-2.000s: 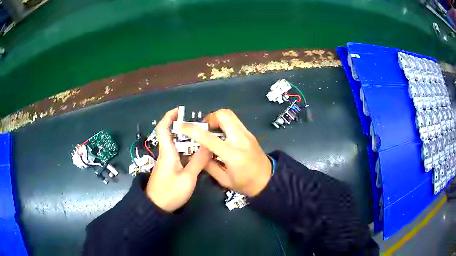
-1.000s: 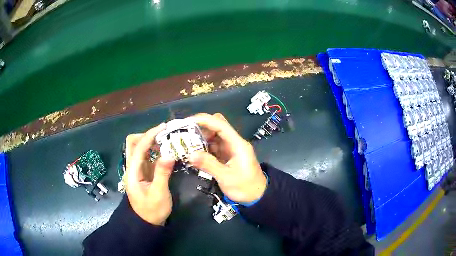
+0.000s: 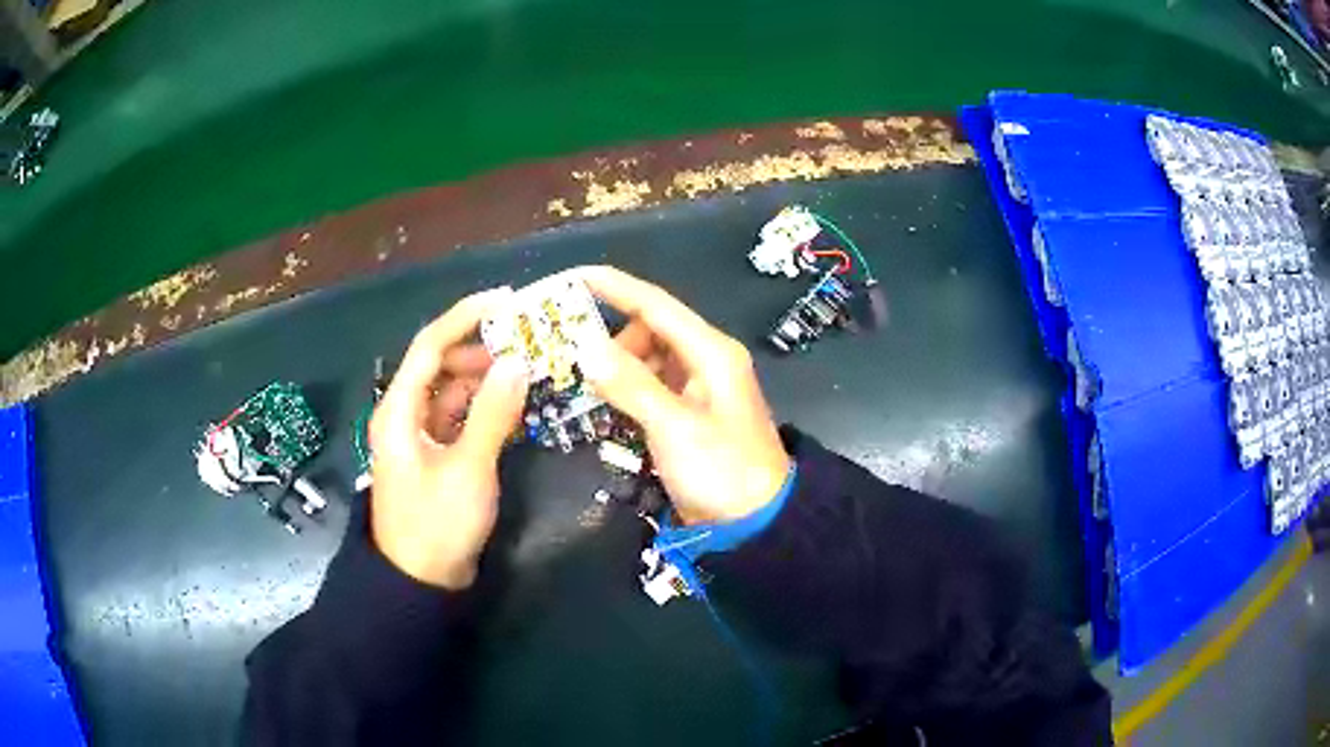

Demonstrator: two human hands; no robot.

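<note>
A white housing [image 3: 543,324] with brass-coloured contacts inside is held up between both hands, its contact side towards me. My left hand [image 3: 438,445] grips its left side, thumb at the lower edge. My right hand [image 3: 683,401] grips its right side, thumb also low. A small component board [image 3: 576,423] shows just below the housing; whether it is joined to it I cannot tell. A wired subassembly with a green board [image 3: 280,426] lies at the left. Another, with a white block [image 3: 788,241] and red and green wires, lies at the upper right.
A white part [image 3: 665,578] lies by my right wrist, which wears a blue band. Blue sheets [image 3: 1152,365] at the right carry rows of pale housings. Another blue sheet [image 3: 22,584] is at the left edge. The green belt [image 3: 584,88] runs beyond a worn brown edge.
The hands have come together over the bench centre and turned the housing, so its contact side now shows. Its wider white shell is seen more face-on than before. The view has shifted slightly.
</note>
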